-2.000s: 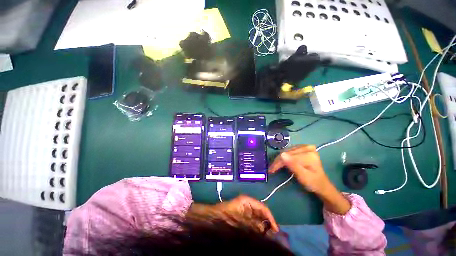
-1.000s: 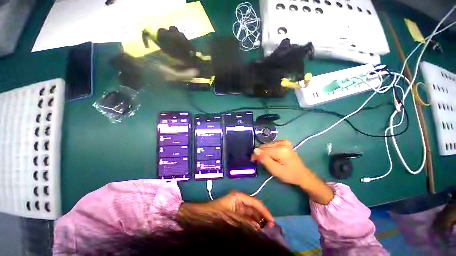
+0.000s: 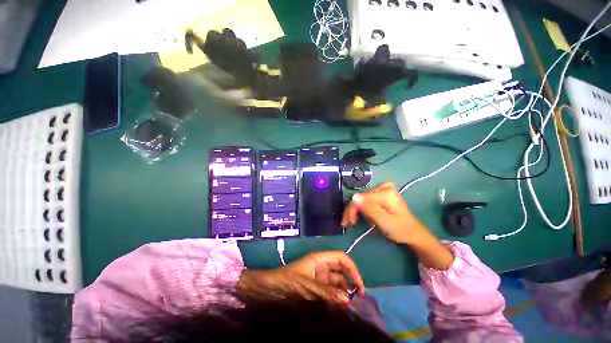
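Note:
Three phones stand side by side with purple-lit screens: left phone [image 3: 232, 194], middle phone [image 3: 279, 194], right phone [image 3: 321, 194]. The right one shows a pink dot on a mostly dark screen. My right hand [image 3: 382, 211] is bent at the lower right edge of the right phone, fingertips pointing down; I see nothing held in it. My left hand [image 3: 321, 275] is below the phones, with a tiny dark ring-like piece [image 3: 352, 291] pinched at its fingertips. Dark hair hides part of the left forearm. A black charging disc [image 3: 357, 175] lies right of the phones.
A white tray [image 3: 27, 194] is at left, another [image 3: 435, 40] upper right. Bagged black discs [image 3: 153, 137], an idle phone [image 3: 102, 94], blurred black-and-yellow shapes [image 3: 301, 87], a power strip [image 3: 462, 107], white cables [image 3: 526, 201] and a black disc [image 3: 459, 221] surround the phones.
The view has shifted, so the bench appears further left. The right phone's screen went from a list to dark, then to a pink dot. My right hand has moved slightly down from the phone's edge.

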